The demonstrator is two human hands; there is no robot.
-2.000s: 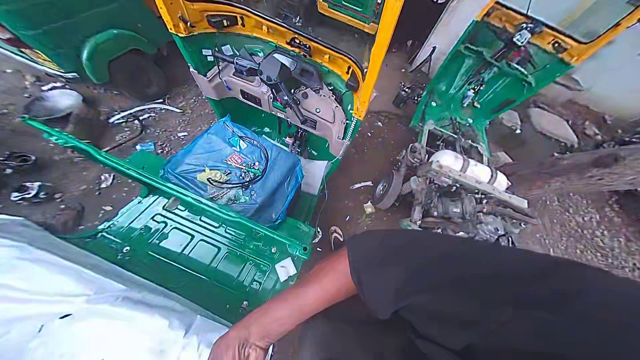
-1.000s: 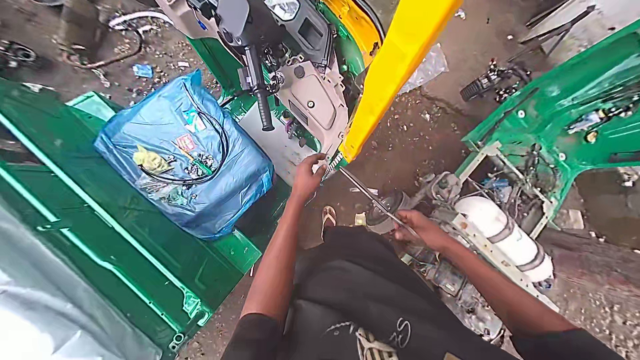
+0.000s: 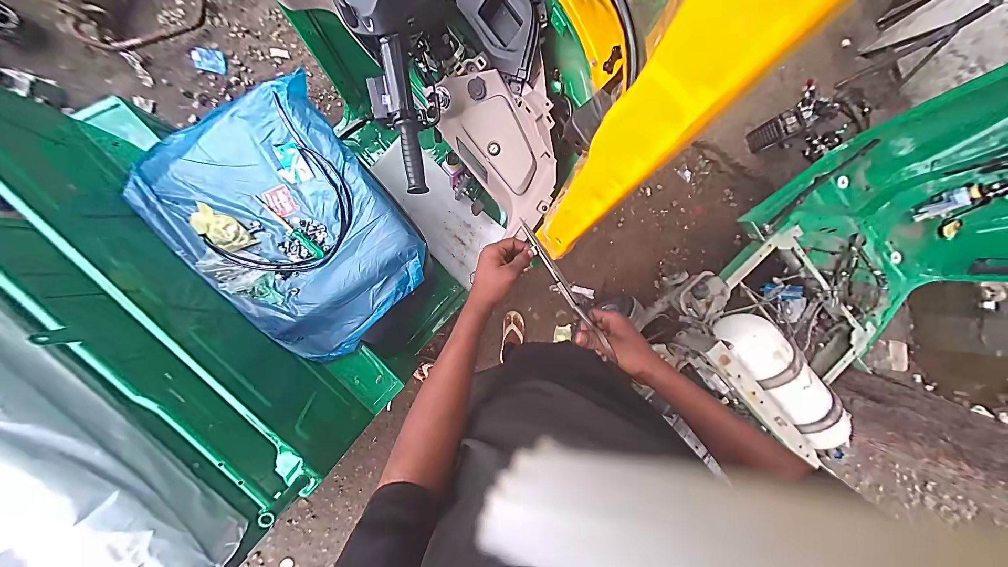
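My right hand [image 3: 618,342] is closed around the lower part of a long thin metal rod [image 3: 568,291], which slants up and to the left in front of me. My left hand [image 3: 502,268] is at the rod's upper end, thumb and fingertips pinched together; whether they grip the rod or a small part is too small to tell. Just above lie the tip of the beige plastic dashboard panel [image 3: 504,150] and the lower end of a yellow body pillar [image 3: 669,118]. The black handlebar grip [image 3: 411,153] points down beside the panel.
On the green vehicle floor [image 3: 157,315] to the left, a blue plastic-wrapped bundle [image 3: 346,283] carries a coiled black cable [image 3: 346,201] and small bagged parts. At right stand a white cylindrical tank [image 3: 776,378] on a metal frame and another green body shell [image 3: 929,173]. Stones and debris litter the ground.
Two seconds ago one hand was low by the white sheet; since then both hands have come up to the yellow pillar with the rod. The view has swung closer to the dashboard.
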